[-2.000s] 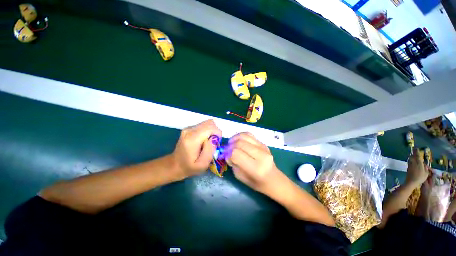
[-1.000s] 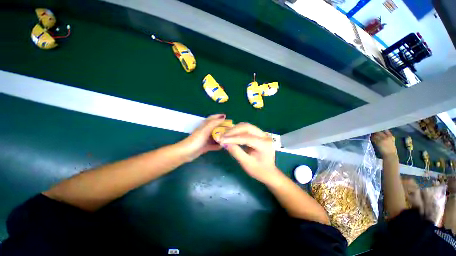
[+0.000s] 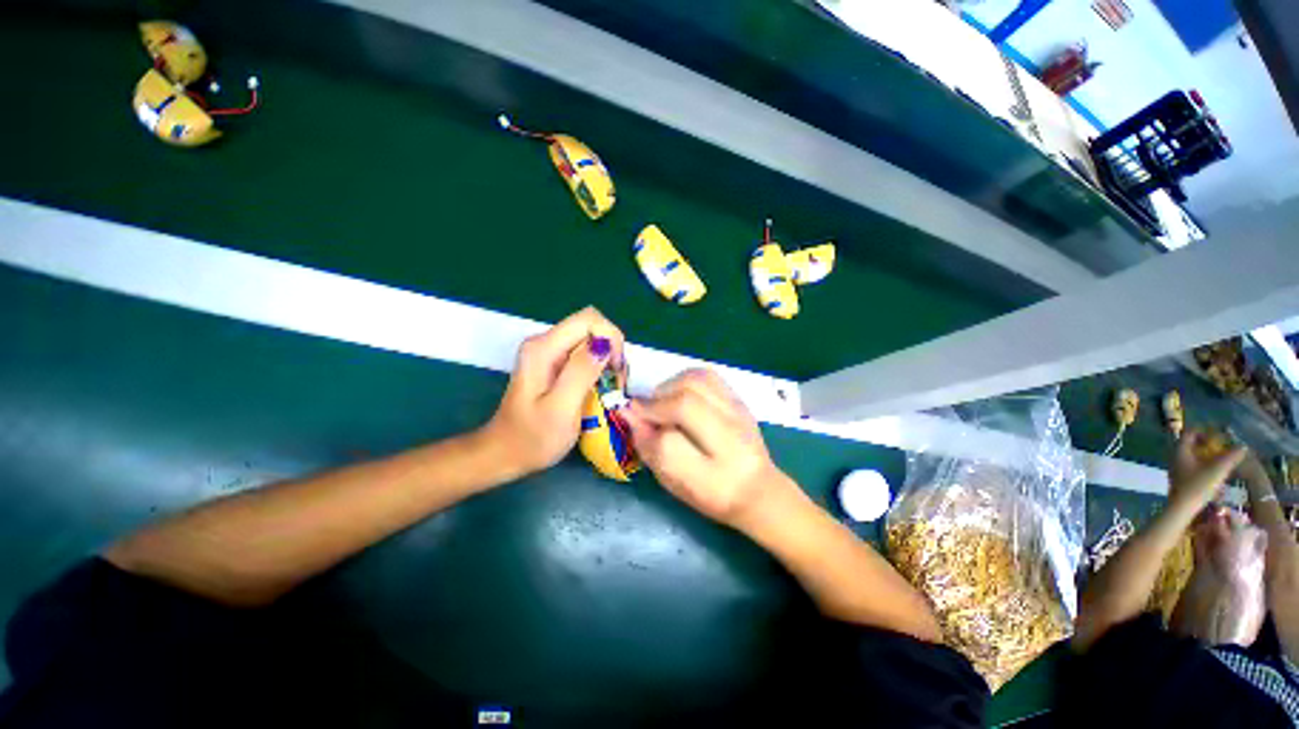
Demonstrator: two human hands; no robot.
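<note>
A yellow toy car body is held above the bench beside the white rail. Its open side faces up and right, and blue, red and white parts show inside. My left hand grips it from the upper left. My right hand is at its right edge with the fingertips pinched at the inner parts. What those fingertips hold is too small and hidden to tell.
The green conveyor beyond the white rail carries several yellow car bodies, some with wires. A grey post slants at the right. A white cap stands beside a clear bag of gold-coloured parts. A neighbour's hands are far right.
The units on the belt have moved right. The car body in my hands now shows its open, wired side instead of the closed yellow side. The neighbour's arm has drawn back from the belt.
</note>
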